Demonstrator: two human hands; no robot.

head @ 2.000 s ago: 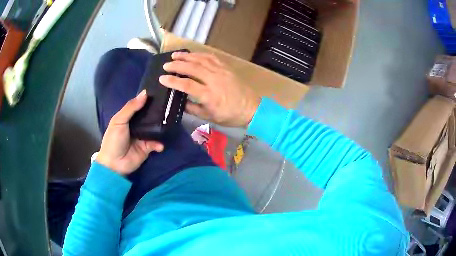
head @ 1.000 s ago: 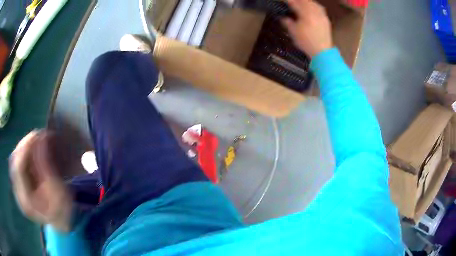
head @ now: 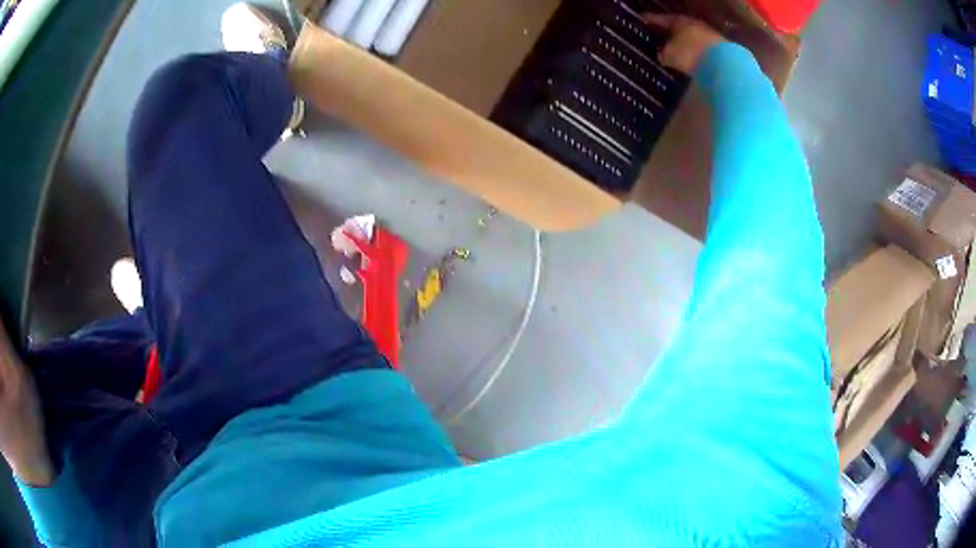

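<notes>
A row of black units (head: 599, 96) with slotted edges stands packed in an open brown carton (head: 450, 145) at the top centre. My right hand (head: 683, 45) reaches into the carton, its fingers at the upper right end of the black units. Whether it grips a unit cannot be told. My left hand (head: 19, 412) is at the left edge of the picture, cut off by it, with its fingers out of clear view.
White rolls (head: 380, 19) lie in the carton's left part. A dark green bench (head: 64, 96) edges the left. A red stool (head: 382, 300) is below me. Closed cartons (head: 883, 305) and blue crates (head: 950, 91) stand at the right.
The black unit that both hands held two seconds ago is out of my lap. My right hand has moved up into the carton, my left hand down to the left edge. The view has shifted right.
</notes>
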